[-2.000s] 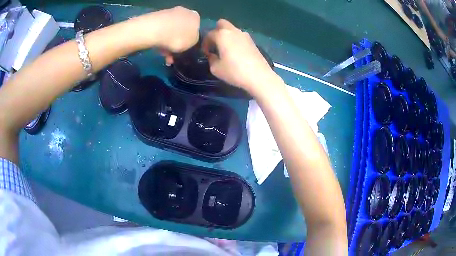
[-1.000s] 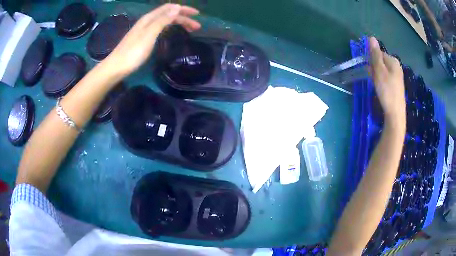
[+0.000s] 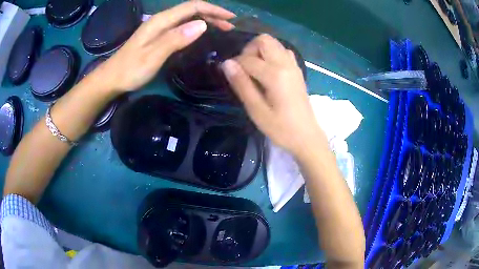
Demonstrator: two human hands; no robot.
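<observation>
Three black two-well housings lie in a column. The top housing (image 3: 202,71) is largely covered by my hands. The middle housing (image 3: 181,113) has a small white label (image 3: 172,144) in its left well. The bottom housing (image 3: 210,226) lies nearest me. My left hand (image 3: 163,44) is over the left end of the top housing, fingers extended and apart, with nothing seen in it. My right hand (image 3: 273,86) is over its right part, fingers bent; whether it holds something small cannot be told.
Loose black covers (image 3: 52,72) lie at left, near a white carton (image 3: 11,26). A crumpled white cloth (image 3: 336,115) and a clear bottle (image 3: 344,168) lie partly behind my right forearm. The blue tray (image 3: 397,131) holds rows of round black parts at right, with clear plastic strips (image 3: 402,80) at its corner.
My right hand, over the top housing at first, reached to the blue tray's corner and is now back over the housing. My left hand has opened from a closed pose and stays near the housing's left end.
</observation>
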